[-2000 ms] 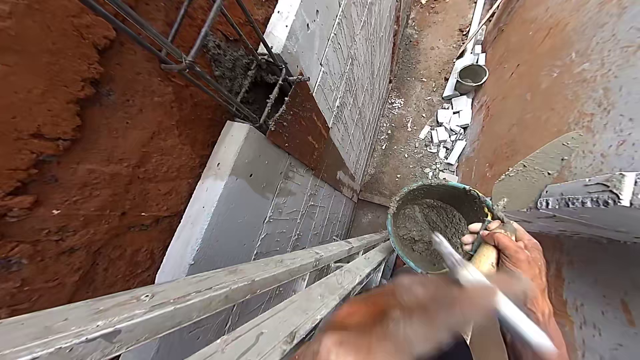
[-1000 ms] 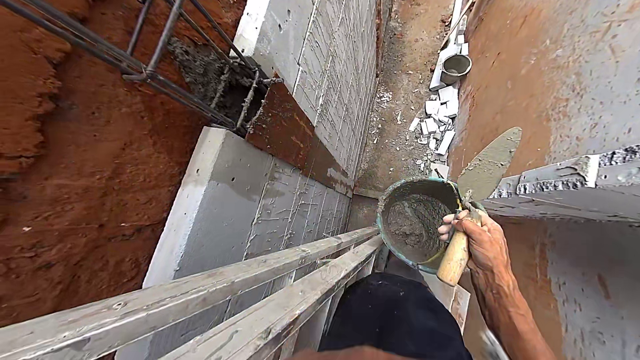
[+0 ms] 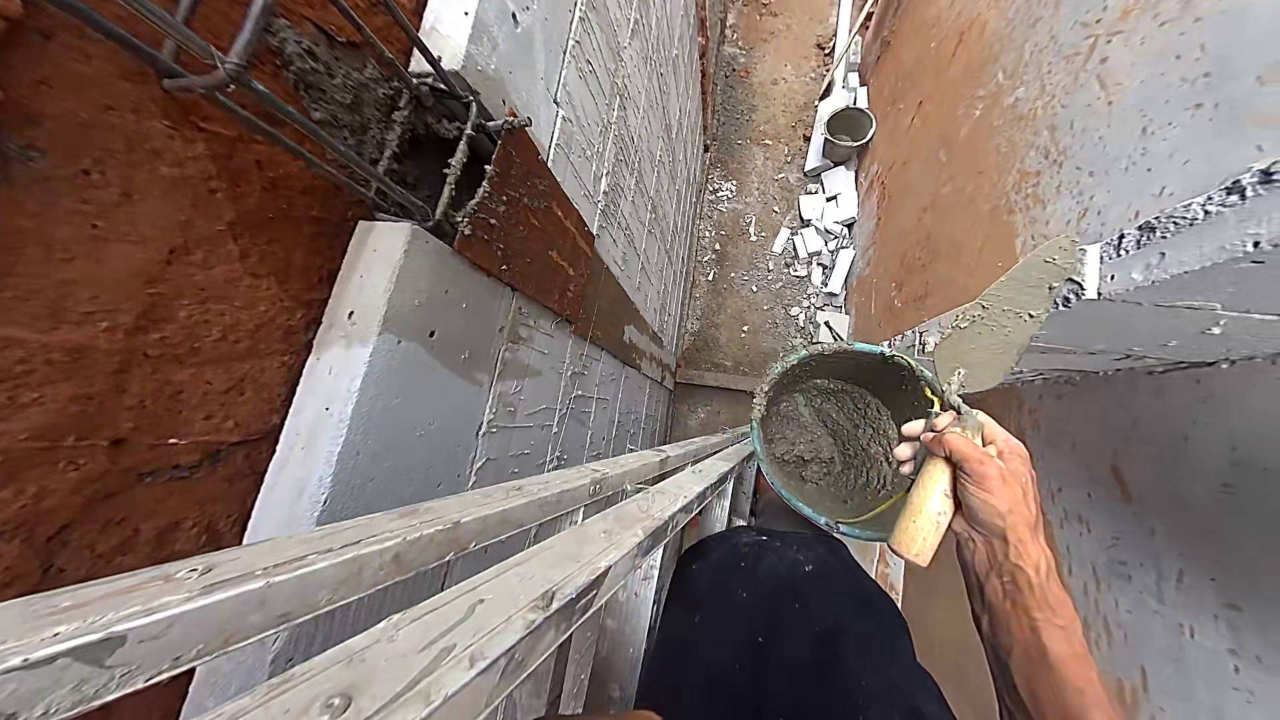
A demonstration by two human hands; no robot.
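My right hand [image 3: 990, 480] grips the wooden handle of a pointed trowel [image 3: 1005, 315], whose mortar-smeared blade points up and to the right. The fingers of that hand also lie at the rim of a round bucket [image 3: 765, 465] of wet grey mortar [image 3: 835, 435]; whether they hold the rim too I cannot tell. Only a sliver of skin shows at the bottom edge, perhaps my left hand, and its state is hidden. My dark-clothed knee [image 3: 790, 620] is just below the bucket.
Metal ladder rails [image 3: 480, 510] run up from the lower left beside a grey block wall [image 3: 560, 390]. Rebar [image 3: 250, 90] and a rusty-brown board [image 3: 550, 240] are at upper left. Far below lie broken white blocks [image 3: 820, 240] and another bucket [image 3: 848, 130]. A rough-edged wall [image 3: 1180, 310] is at right.
Two seconds ago a blurred hand with a long light-coloured tool was over the bucket's lower side; it has moved down, out of view. My right hand still holds the trowel at the bucket.
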